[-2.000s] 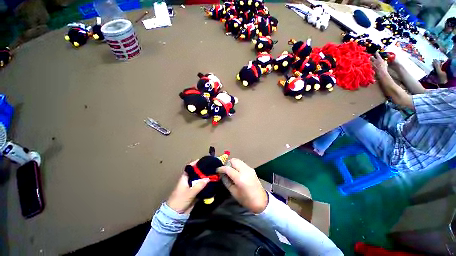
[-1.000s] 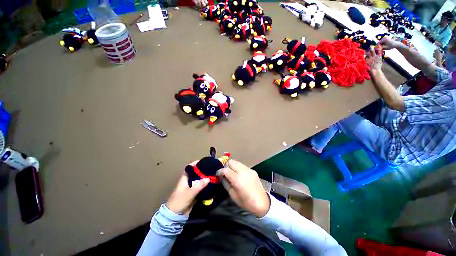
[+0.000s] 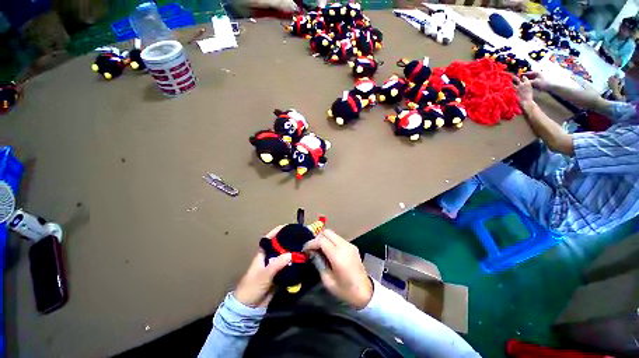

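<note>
A black plush penguin point(image 3: 293, 246) with a red scarf, a black loop standing up and a small striped yellow-and-red hat is held at the table's near edge. My left hand point(image 3: 260, 271) grips its left side, thumb by the scarf. My right hand point(image 3: 341, 264) holds its right side, fingertips pinched beside the scarf and hat. No needle or thread can be made out. Thread snips point(image 3: 221, 184) lie on the table beyond my hands. Three penguins point(image 3: 290, 143) sit together past the snips.
More penguins point(image 3: 413, 120) and a red heap point(image 3: 485, 91) lie at the right, before a seated person point(image 3: 602, 168). A tub point(image 3: 169, 68) stands far left. A phone point(image 3: 47, 274) and fan point(image 3: 31, 225) lie near left. An open carton point(image 3: 429, 297) stands below the table edge.
The view has shifted slightly. The penguin has turned a little in my hands, and my left fingers now show behind it. The seated person's hands have moved at the red heap.
</note>
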